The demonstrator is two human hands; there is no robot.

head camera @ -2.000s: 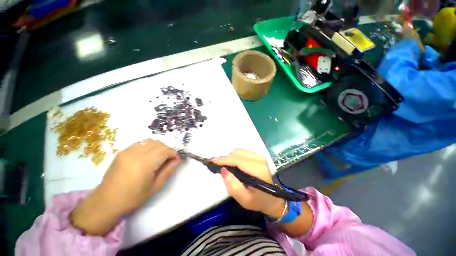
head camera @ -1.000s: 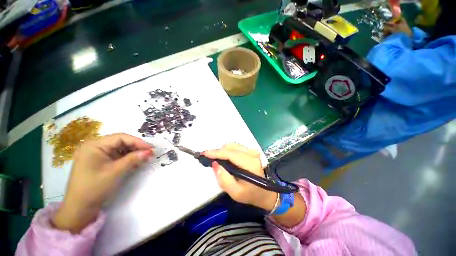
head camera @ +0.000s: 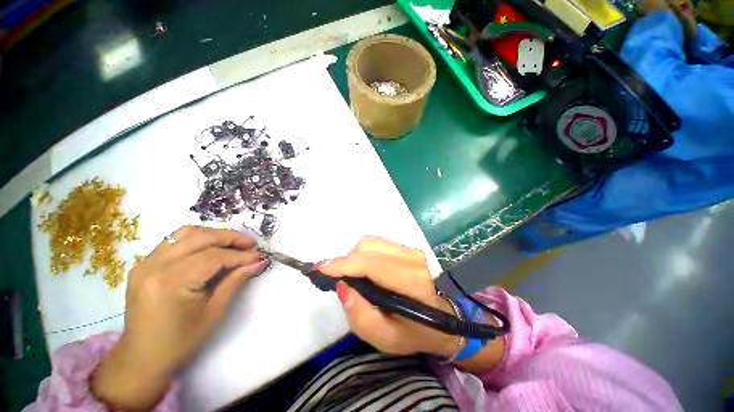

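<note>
My right hand (head camera: 386, 294) holds a black soldering iron (head camera: 406, 307) like a pen, its metal tip pointing left. My left hand (head camera: 189, 286) has its thumb and fingertips together at the iron's tip; a tiny dark piece shows there, but what exactly the fingers pinch is too small to tell. A pile of small dark components (head camera: 249, 181) with fine leads lies just beyond the fingers on the white board (head camera: 338, 193). A pile of tiny gold contacts (head camera: 88, 229) lies at the board's left side.
A thick tan cardboard ring (head camera: 390, 113) with small bits inside stands beyond the board. A green tray (head camera: 503, 105) with tools and a black fan (head camera: 587, 129) are at the right. A person in a blue smock (head camera: 680, 96) is beyond. A dark conveyor belt (head camera: 209, 40) runs behind.
Compared with one second ago, my left hand has moved right, back to the iron's tip. The small part that lay beside the tip no longer shows there. The whole view has shifted.
</note>
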